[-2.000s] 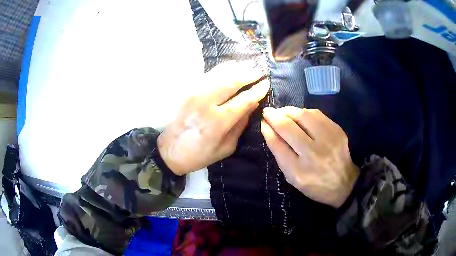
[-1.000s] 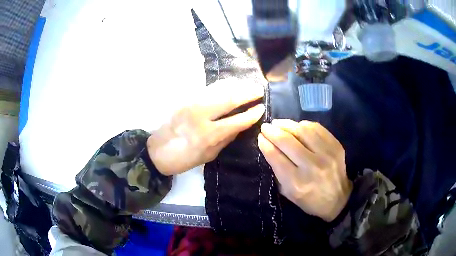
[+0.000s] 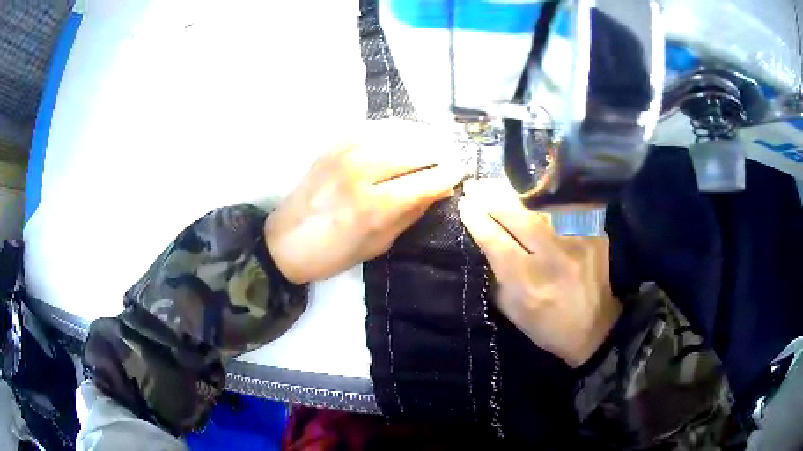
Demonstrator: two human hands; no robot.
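A long black puckered band (image 3: 423, 299) with pale stitch lines runs down the bed toward the lap. A smooth dark panel (image 3: 678, 255) lies to its right. My left hand (image 3: 361, 203) lies over the band with its fingertips at the seam just below the needle area. My right hand (image 3: 546, 264) pinches the seam edge beside them, a little lower. The fingertips of both hands are close together, and glare washes out the left ones. The needle area (image 3: 480, 128) is just above the fingers, and the needle point is not clear.
A large blurred dark, shiny metal part (image 3: 607, 106) hangs over the needle area. The white and blue machine head (image 3: 423, 44) is behind. A ribbed knob (image 3: 577, 220) and a spring knob (image 3: 718, 163) are at right. A ruler strip (image 3: 299, 394) runs along the white table's front edge.
The machine head and knobs appear further right and lower, and the shiny part has shifted right, partly covering the ribbed knob. Both hands stay at the seam, slightly higher than one second ago.
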